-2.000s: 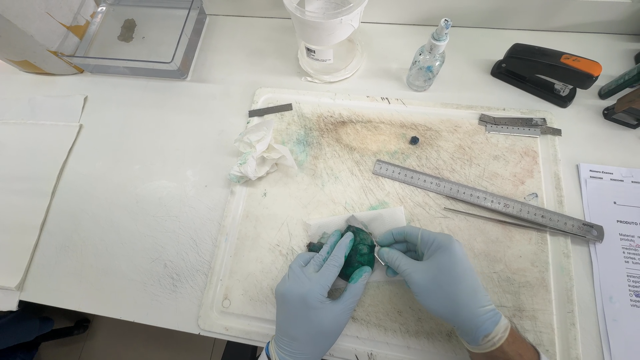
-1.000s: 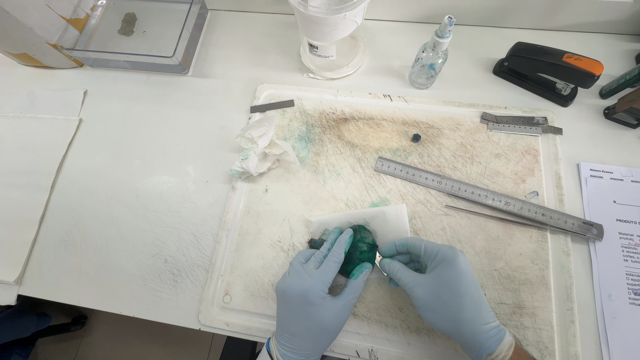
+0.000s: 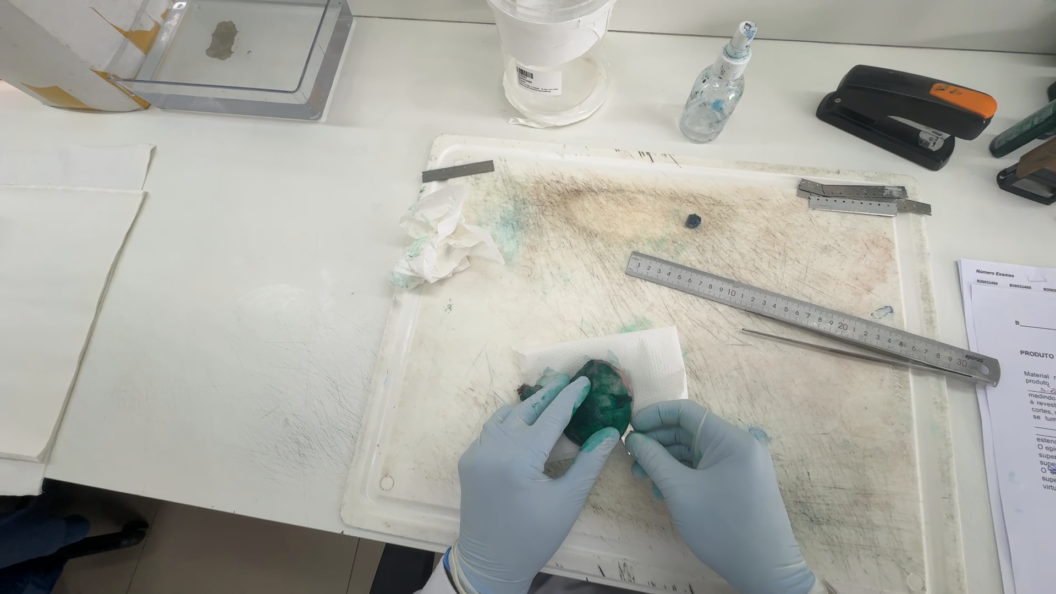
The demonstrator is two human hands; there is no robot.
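Note:
A dark green, dye-stained rounded specimen (image 3: 601, 404) lies on a folded white paper towel (image 3: 652, 355) on a scratched white cutting board (image 3: 511, 313). My left hand (image 3: 528, 478), in a light blue glove with green-stained fingertips, holds the specimen from its left and lower side. A small dark piece (image 3: 528, 391) shows beside the left fingertips. At the specimen's lower right edge, my gloved right hand (image 3: 709, 487) has its thumb and index finger pinched together. A small thin, shiny thing shows at those fingertips; what it is cannot be made out.
A steel ruler (image 3: 808, 316) and metal tweezers (image 3: 833, 342) lie right of my hands. Crumpled tissue (image 3: 445, 239), a small dark lump (image 3: 693, 220) and metal strips (image 3: 858, 200) are on the board. Behind stand a spray bottle (image 3: 714, 91), a white tub (image 3: 549, 41) and a stapler (image 3: 907, 115). Printed sheets (image 3: 1002, 363) lie right.
The specimen has been turned between my fingers since the earliest frame, and more of the paper towel shows behind it. Both hands stay in about the same place.

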